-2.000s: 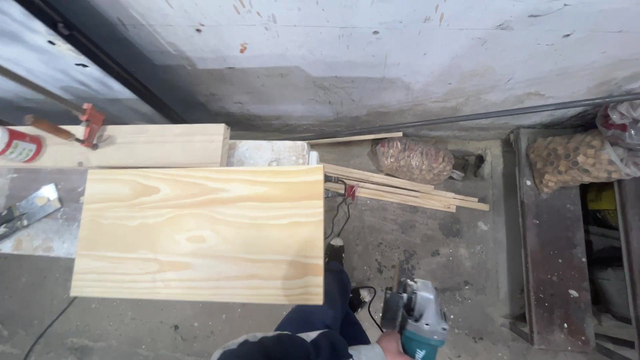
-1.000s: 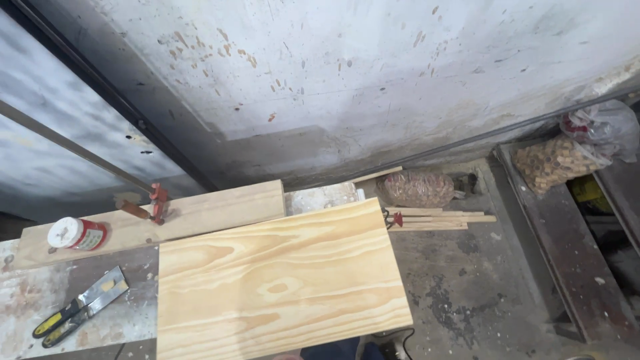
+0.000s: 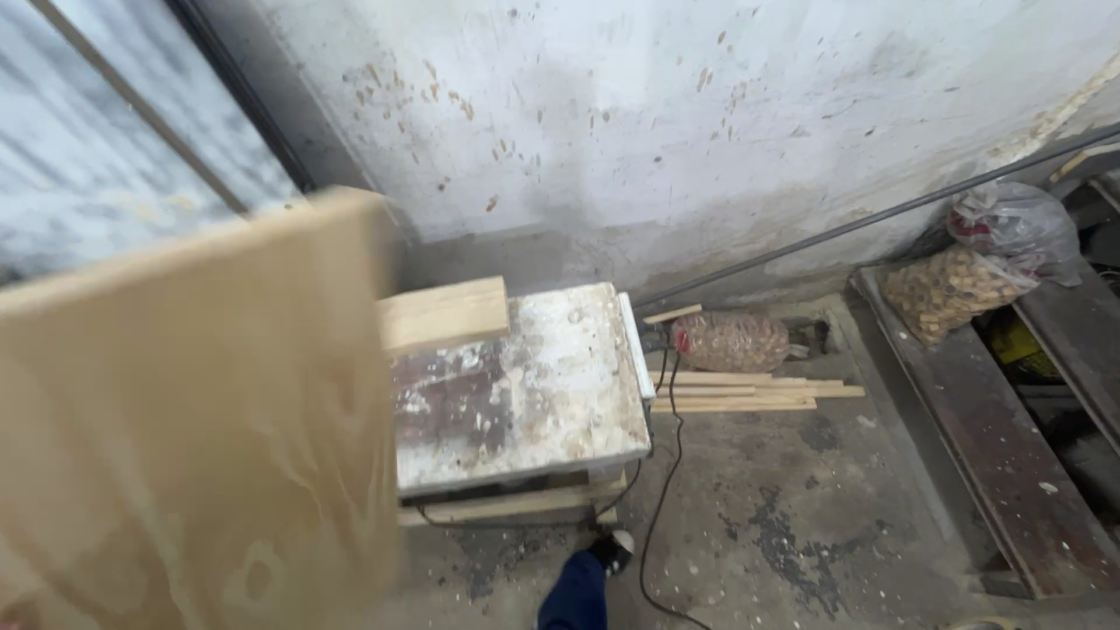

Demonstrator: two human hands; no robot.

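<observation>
A wide pine board (image 3: 201,420), blurred by motion, stands raised and tilted across the left side of the head view. A small skin-coloured patch at the lower left corner, against the board, may be part of my left hand; its grip cannot be made out. My right hand is out of view. Beside the board is the paint-spattered bench top (image 3: 560,385), with a thick wooden plank (image 3: 446,313) along its back edge, partly hidden by the board.
Thin wooden strips (image 3: 744,392) and a filled clear bag (image 3: 733,341) lie on the floor right of the bench. A dark cable (image 3: 674,455) runs near my shoe (image 3: 612,549). A bag of wood pieces (image 3: 954,289) rests on dark steel beams (image 3: 971,437) at the right.
The board lay flat on the bench and is now lifted and tilted at the left, baring the bench top. The power tool held in my right hand two seconds ago is out of view.
</observation>
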